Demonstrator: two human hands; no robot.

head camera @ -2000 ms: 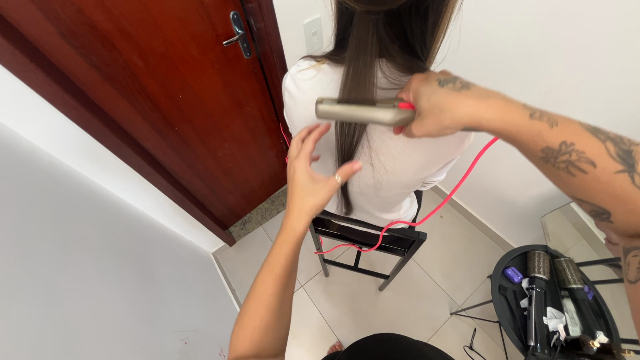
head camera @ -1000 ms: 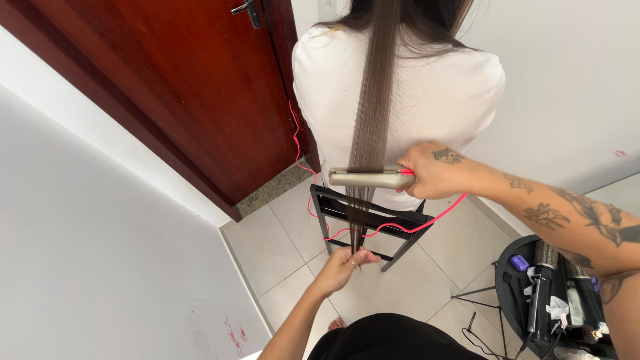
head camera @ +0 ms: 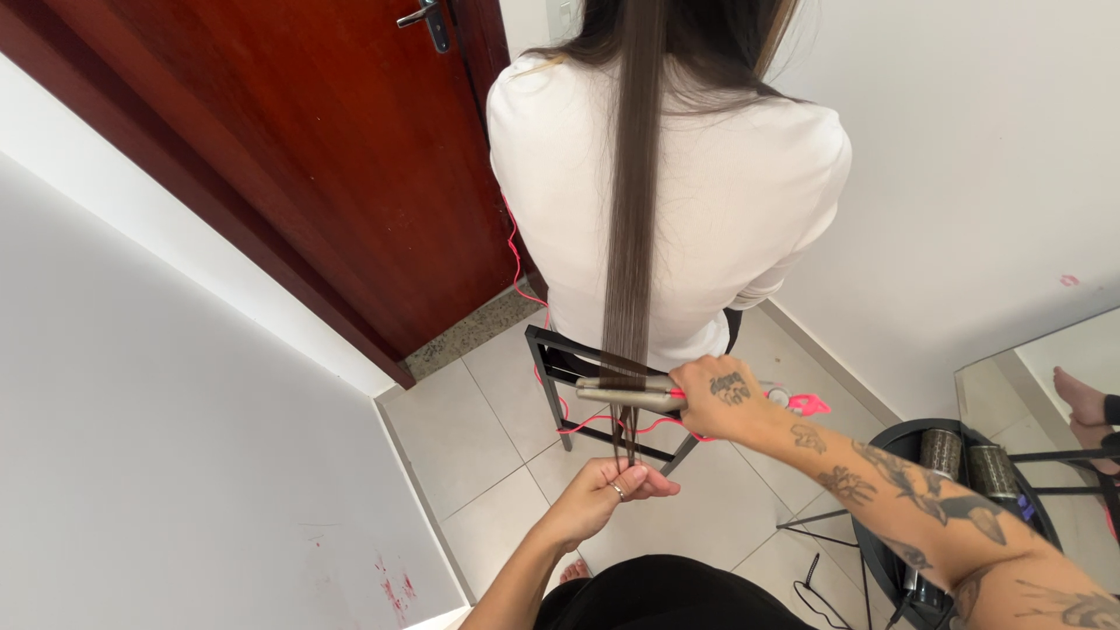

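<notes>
A person in a white top (head camera: 560, 175) sits with their back to me, a long straight section of brown hair (head camera: 634, 192) hanging down the middle. My right hand (head camera: 722, 398) grips a beige hair straightener (head camera: 621, 394), its plates around the hair near the lower end. Below the plates, my left hand (head camera: 617, 490) pinches the thin hair ends between thumb and fingers. A pink cord (head camera: 604, 423) runs from the tool around the chair, and a pink piece (head camera: 807, 403) shows behind my right wrist.
The person sits on a black metal-framed chair (head camera: 538, 376). At lower right, a round black table (head camera: 884, 437) holds round hairbrushes (head camera: 941, 451), partly behind my right arm. A mirror (head camera: 1015, 385) leans there. A wooden door (head camera: 350, 175) stands at left; a black cable (head camera: 809, 586) lies on the floor.
The straightener in my right hand has moved down the hair toward its ends. My left hand, apart from the tool two seconds ago, has moved down and holds the hair ends.
</notes>
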